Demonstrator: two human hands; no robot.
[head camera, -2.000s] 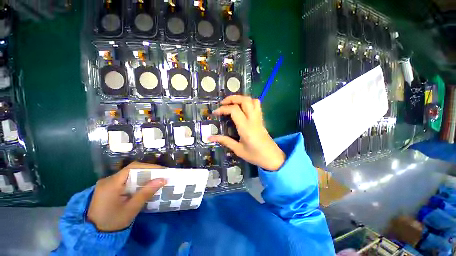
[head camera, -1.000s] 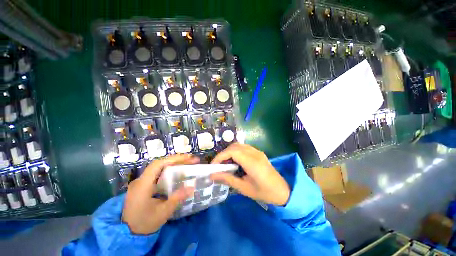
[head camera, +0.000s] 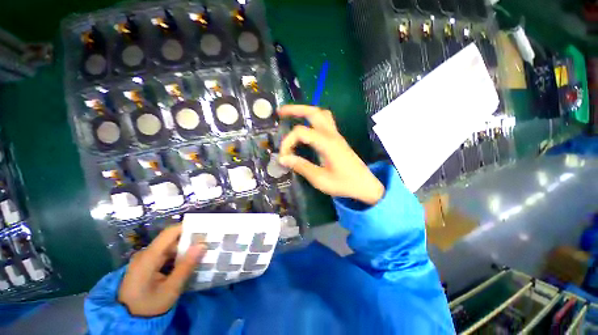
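My left hand (head camera: 154, 278) holds the white sticker sheet (head camera: 229, 245), with rows of grey die-cut pieces, over the near edge of the clear blister tray (head camera: 75, 108). My right hand (head camera: 331, 163) is over the tray's right edge, fingers curled, with the fingertips at the rightmost module (head camera: 277, 167) of the third row. Whether a sticker is between those fingertips is too small to tell. The other third-row modules, such as this one (head camera: 242, 178), carry pale notched stickers. The modules in the two far rows (head camera: 187, 118) show bare round discs.
A blue stick (head camera: 320, 84) and a black slim tool (head camera: 287, 73) lie right of the tray. A white sheet (head camera: 436, 114) lies on the tray stack (head camera: 374, 82) at right. Another tray with stickered modules (head camera: 29, 265) is at far left. A brown cardboard box (head camera: 446, 222) is below the bench edge.
My right hand has left the sticker sheet and moved up to the third row's right end. My left hand has moved slightly left with the sheet. The whole view has shifted.
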